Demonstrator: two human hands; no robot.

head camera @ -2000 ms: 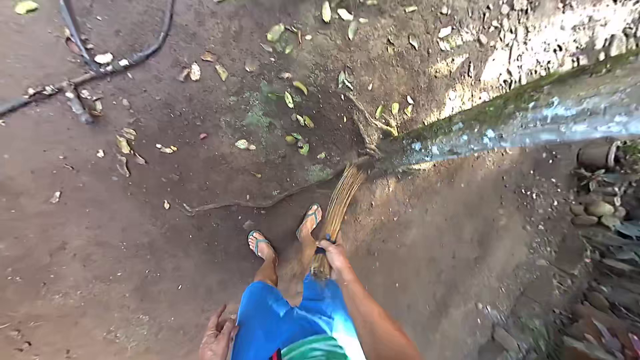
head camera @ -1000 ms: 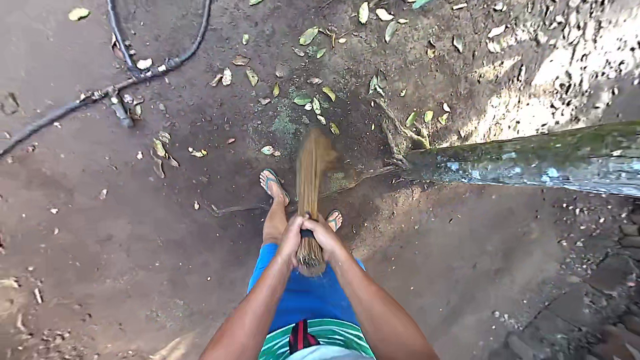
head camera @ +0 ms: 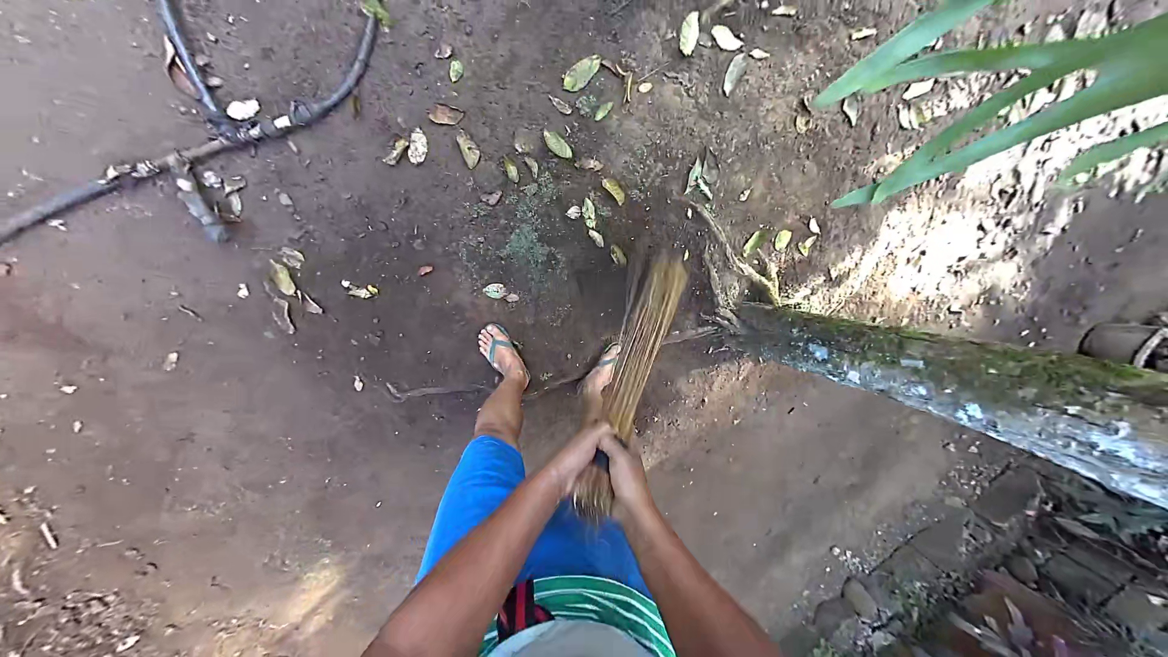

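A stick broom (head camera: 644, 351), a bundle of thin tan sticks with a dark band, points away from me over the bare soil, its far end blurred. My left hand (head camera: 581, 453) and my right hand (head camera: 627, 467) meet around its banded near part, both closed on it. The butt of the bundle shows below them, over my blue shorts. Fallen leaves (head camera: 557, 144), green, yellow and brown, lie scattered on the ground beyond my feet. Some of them are close to the broom's far end.
A tree trunk (head camera: 912, 365) with moss and pale patches stretches to the right, roots at its base. Dark pipes (head camera: 91, 190) join at the upper left. Long green leaves (head camera: 1013, 91) hang at the upper right. Stone edging (head camera: 940, 538) and plants are at the lower right.
Two seconds ago only my right hand held the broom, with my left hand apart at my side; now both hold it. Since one second ago the broom's far end has swung to the right.
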